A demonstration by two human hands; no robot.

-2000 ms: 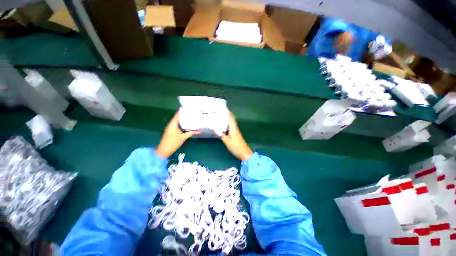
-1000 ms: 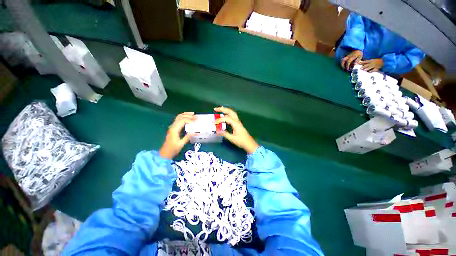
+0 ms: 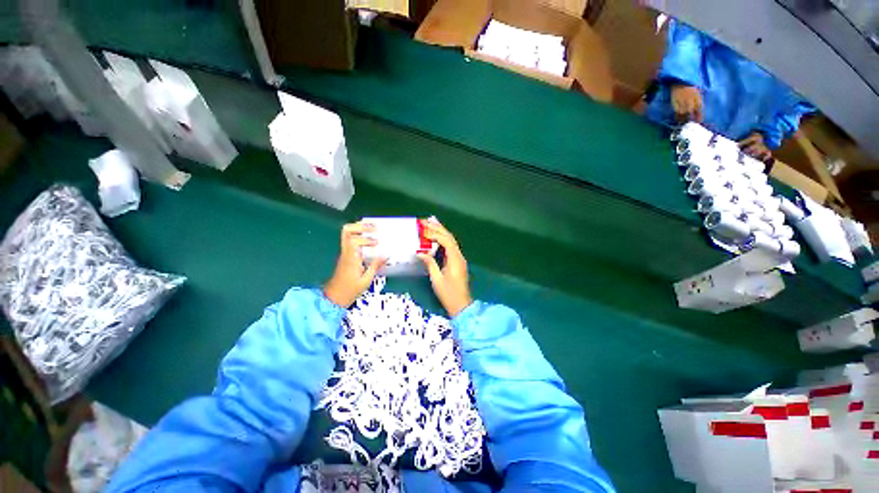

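A white box with a red band at its right end (image 3: pixel 393 236) lies flat between my hands, just beyond the cable heap. My left hand (image 3: pixel 355 262) grips its left end. My right hand (image 3: pixel 447 265) grips its right end by the red band. The fingers lie on top and the thumbs on the near side. A tangled heap of white coiled cables (image 3: pixel 410 376) lies on the green surface between my blue sleeves.
An upright white box (image 3: pixel 313 154) stands beyond my hands; others stand left and right. A clear bag of cables (image 3: pixel 72 289) lies left, red-banded boxes (image 3: pixel 713 448) right. A metal post (image 3: pixel 106 106) stands left. A person (image 3: pixel 723 82) is opposite, by white cylinders (image 3: pixel 737 188).
My hands still hold the box in nearly the same place. The upright boxes on the line have shifted right. The hands of the person opposite have moved apart.
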